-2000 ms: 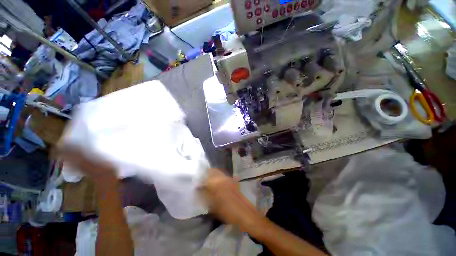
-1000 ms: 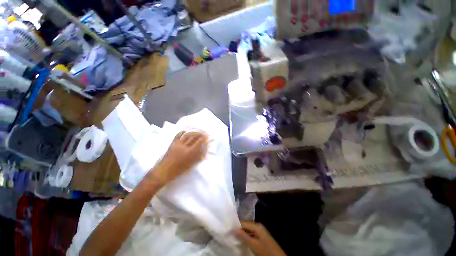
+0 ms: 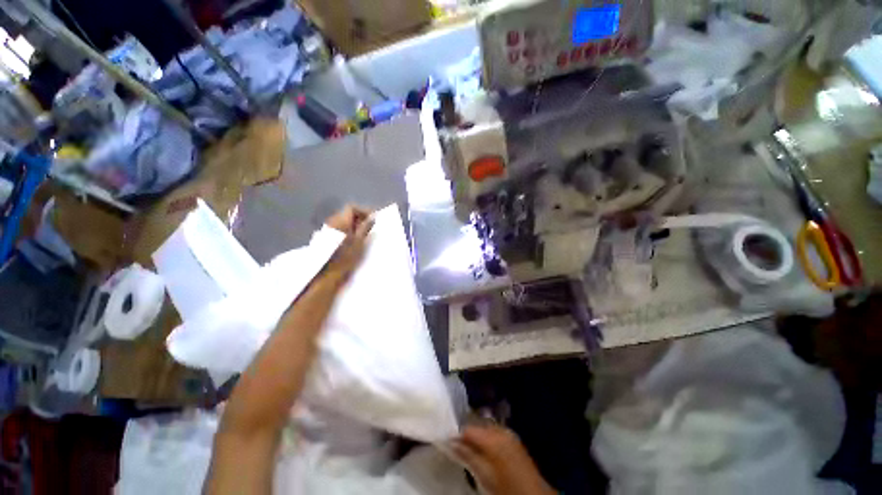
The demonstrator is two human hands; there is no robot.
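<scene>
A white garment panel (image 3: 382, 334) is stretched between my two hands, left of the machine bed and over the table's front edge. My left hand (image 3: 350, 232) holds its upper edge near the machine bed. My right hand (image 3: 491, 452) holds its lower corner below the table edge. More folded white fabric (image 3: 218, 280) lies to the left, partly behind my left forearm. The overlock machine (image 3: 580, 174), with a red-orange badge and a lit needle area, stands to the right. No fabric shows under its needle.
A white tape roll (image 3: 762, 253) lies right of the machine, beside scissors (image 3: 827, 253) with orange and red handles. Larger white rolls (image 3: 133, 302) are at the left. Loose white fabric (image 3: 716, 416) hangs at lower right. Cardboard (image 3: 218, 179) lies at the table's left.
My left hand has moved from the middle of the fabric up to its edge, and the panel is now pulled taut between both hands. The camera view has also shifted.
</scene>
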